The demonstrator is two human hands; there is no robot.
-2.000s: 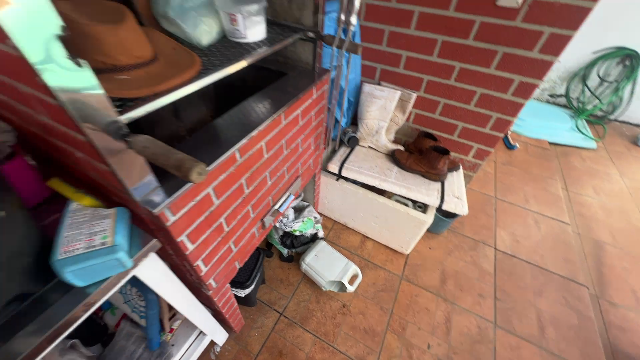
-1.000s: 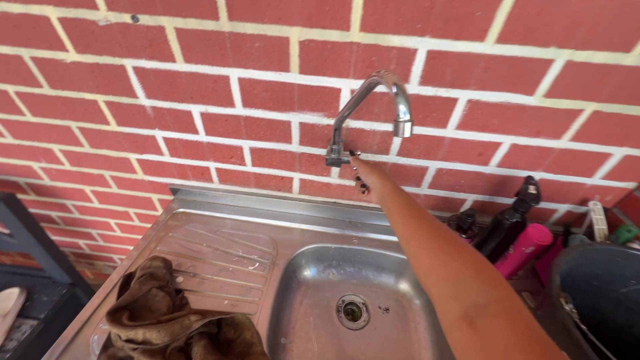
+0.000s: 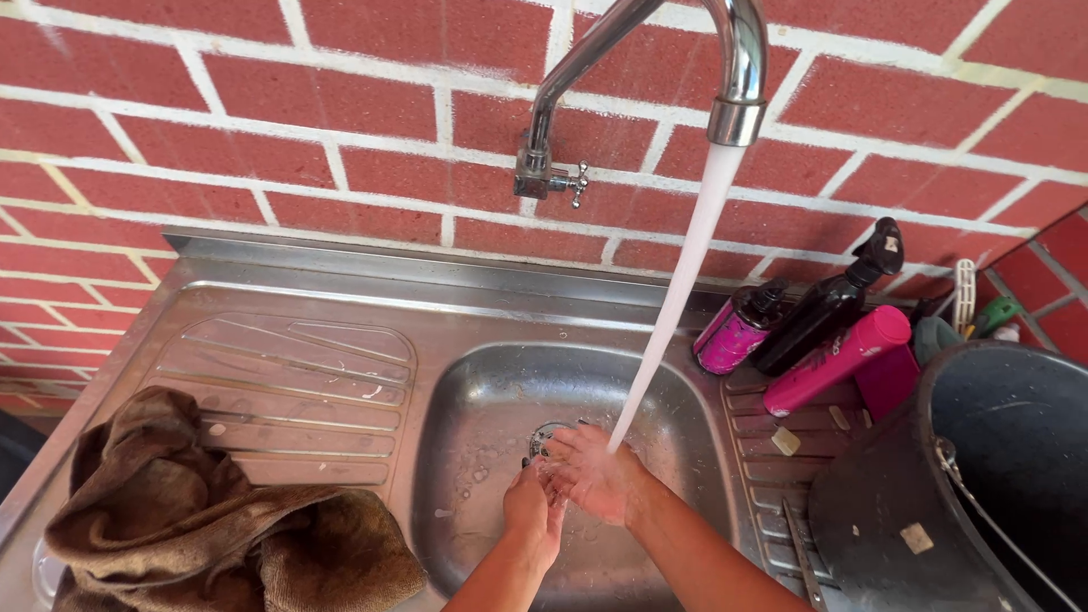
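Note:
Water (image 3: 671, 306) runs from a curved chrome faucet (image 3: 738, 119) mounted on the wall. It lands on my right hand (image 3: 595, 472), whose fingers are spread above the basin of a stainless steel sink (image 3: 501, 382). My left hand (image 3: 534, 510) touches the right one from the left side, its fingers partly hidden. Neither hand holds an object. Behind the fingertips shows part of the drain (image 3: 544, 435). The cross-shaped tap handle (image 3: 580, 184) sits at the faucet's base.
A crumpled brown cloth (image 3: 229, 527) lies on the left drainboard. On the right stand a black spray bottle (image 3: 820, 306), a pink bottle (image 3: 837, 361), a smaller pink-and-black bottle (image 3: 738, 331) and a black bucket (image 3: 884, 501). A knife-like metal utensil (image 3: 801, 552) lies beside the bucket.
One second ago a hand was at the tap handle and no water ran; now water flows and both hands are under it. The view swung from the patio floor to the sink before that.

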